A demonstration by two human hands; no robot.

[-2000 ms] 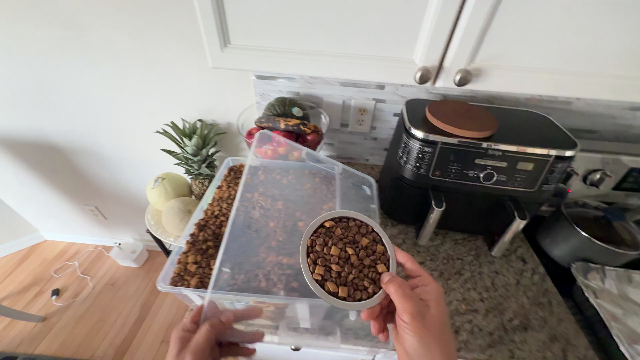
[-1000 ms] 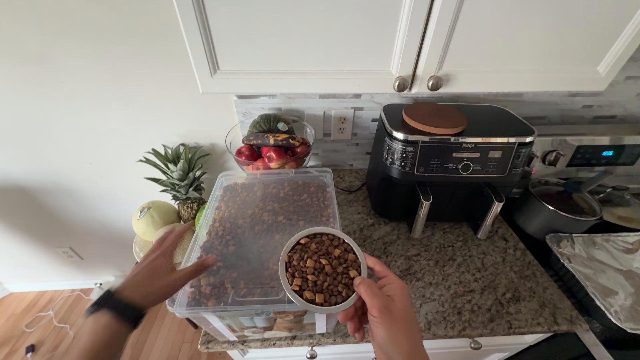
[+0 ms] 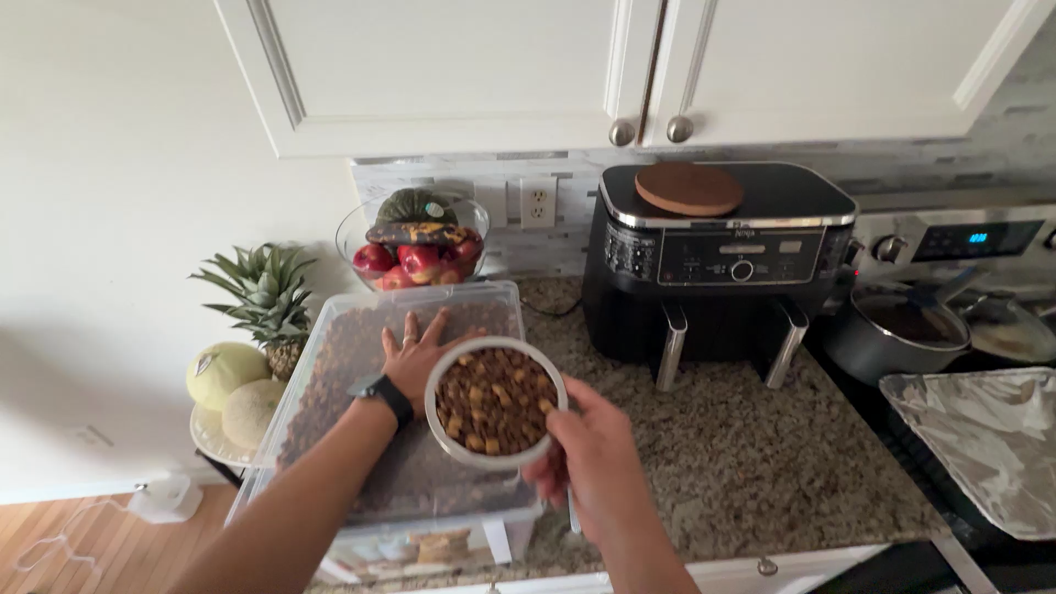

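Observation:
A clear plastic storage box [image 3: 330, 503] full of brown kibble stands at the counter's left end, its translucent lid [image 3: 346, 330] lying over the top. My left hand [image 3: 417, 363], with a dark watch on the wrist, rests on the lid with fingers spread and holds nothing. In my right hand [image 3: 590, 445] is a round light-rimmed cup of kibble [image 3: 495, 400], gripped at its right side and held above the lid's right part. The cup hides some of the lid and the edge of my left hand.
Behind the box sits a glass bowl of fruit [image 3: 346, 235]; a pineapple [image 3: 272, 305] and melons [image 3: 223, 371] are at its left. A black air fryer [image 3: 718, 272] with a brown disc [image 3: 689, 188] stands on the granite counter [image 3: 701, 462]. The stove at right holds a pot [image 3: 895, 346] and a foil-covered tray [image 3: 982, 445].
The lid, tilted and held up two seconds ago, now lies over the box. My left hand has moved from the box's left side onto the lid. My right hand still holds the cup.

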